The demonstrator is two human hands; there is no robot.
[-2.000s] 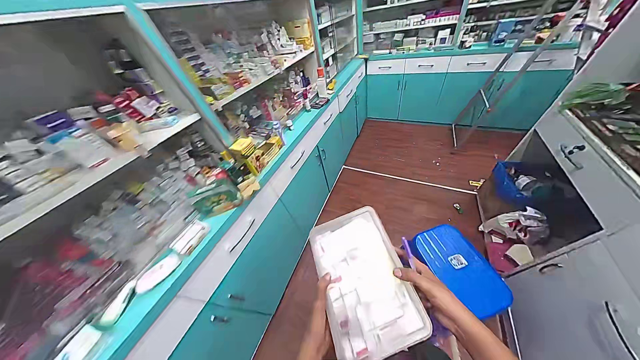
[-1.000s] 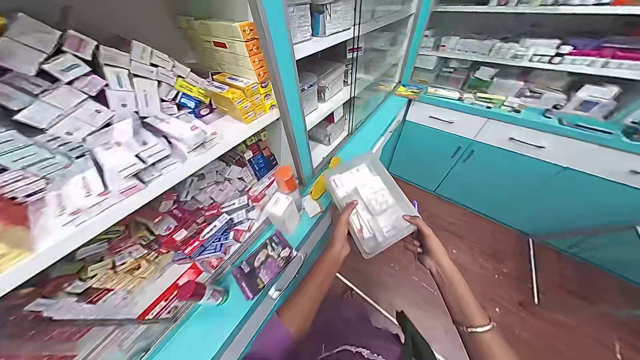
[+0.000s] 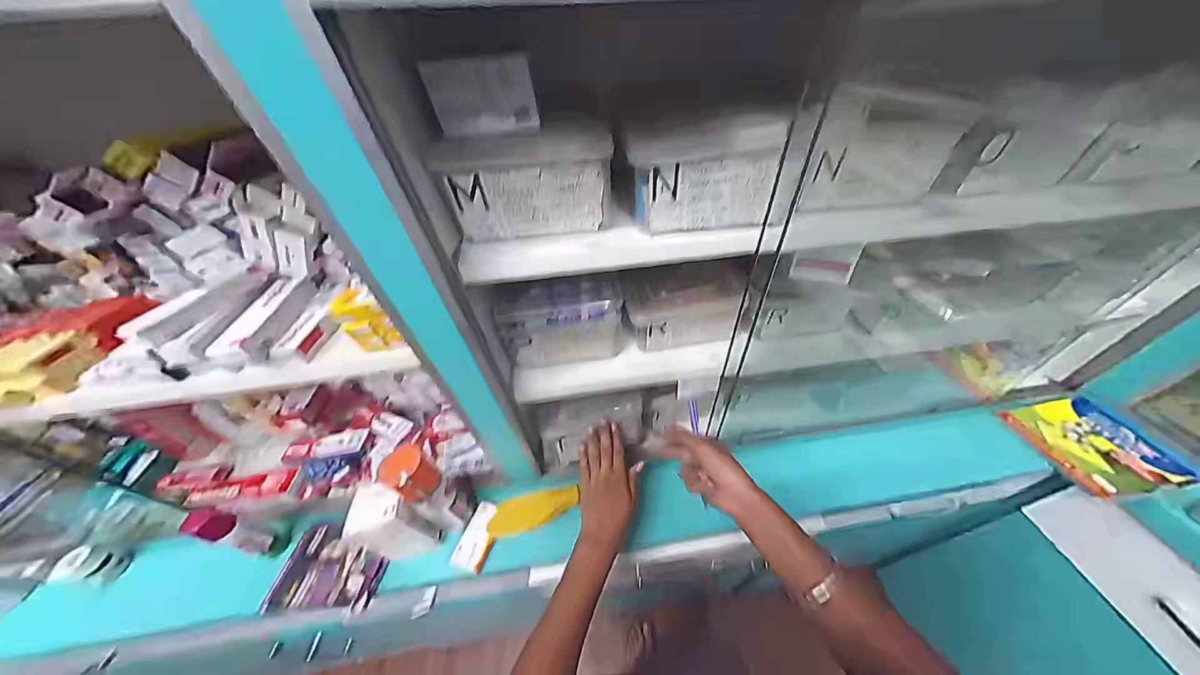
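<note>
A clear plastic box (image 3: pixel 591 412) stands on the lowest level of the middle cabinet. My left hand (image 3: pixel 607 478) lies against its front with the fingers stretched out and apart. To the right, my right hand (image 3: pixel 708 466) is by the cabinet opening with bent fingers, near a blue pen-like item (image 3: pixel 694 415); whether it grips anything is blurred. Lidded plastic boxes marked with letters, such as an M box (image 3: pixel 534 199) and an N box (image 3: pixel 717 192), stand on the shelf above.
Sliding glass panes (image 3: pixel 937 281) cover the right shelves. On the turquoise ledge (image 3: pixel 844 441) are a yellow item (image 3: pixel 534 511), a white bottle with an orange cap (image 3: pixel 410 472) and colourful packets (image 3: pixel 1097 445). Medicine cartons (image 3: pixel 216 319) crowd the left shelf.
The clear box was held in both hands in the earlier frames; my hands are now at the cabinet's lowest level. The view has swung to the shelves.
</note>
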